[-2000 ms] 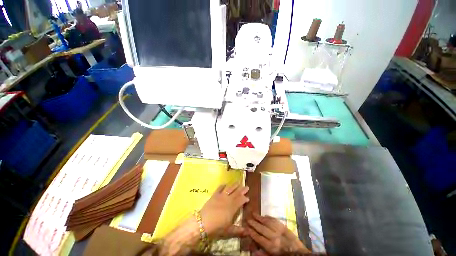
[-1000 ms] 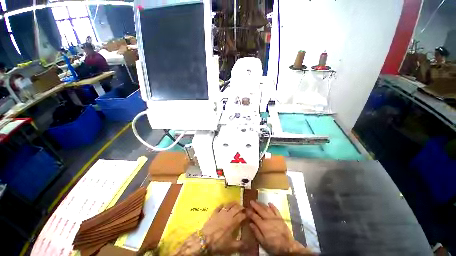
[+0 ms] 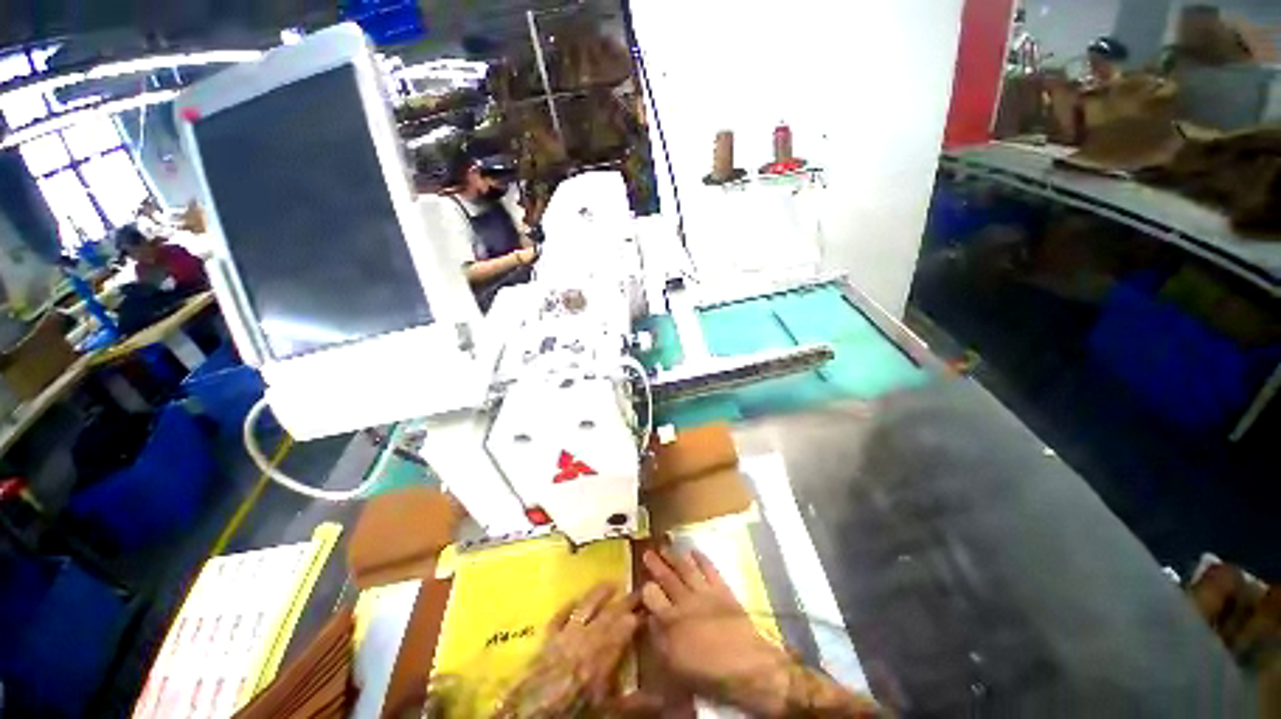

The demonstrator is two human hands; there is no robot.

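The yellow template (image 3: 478, 618) lies flat in front of the white sewing machine head (image 3: 569, 436) with its red logo. My left hand (image 3: 583, 653) is blurred and rests on the template's yellow part near its right edge. My right hand (image 3: 703, 625) lies flat beside it, fingers forward, over a narrow brown strip (image 3: 648, 562) in the slot just in front of the head. Both hands look flat, with nothing seen gripped. Brown flap pieces (image 3: 698, 472) lie at the far edge. The strip's near end is hidden by the hands.
Stacked brown strips (image 3: 312, 674) and a printed white sheet (image 3: 225, 632) lie at left. A large control screen (image 3: 306, 211) stands left of the head. A person (image 3: 492, 232) is behind the machine. Thread cones (image 3: 724, 155) stand behind right. The dark table (image 3: 969, 548) extends right.
The view has turned right and tilted, and a person now shows behind the machine. My right hand has slid forward along the strip toward the head. My left hand stays beside it on the template.
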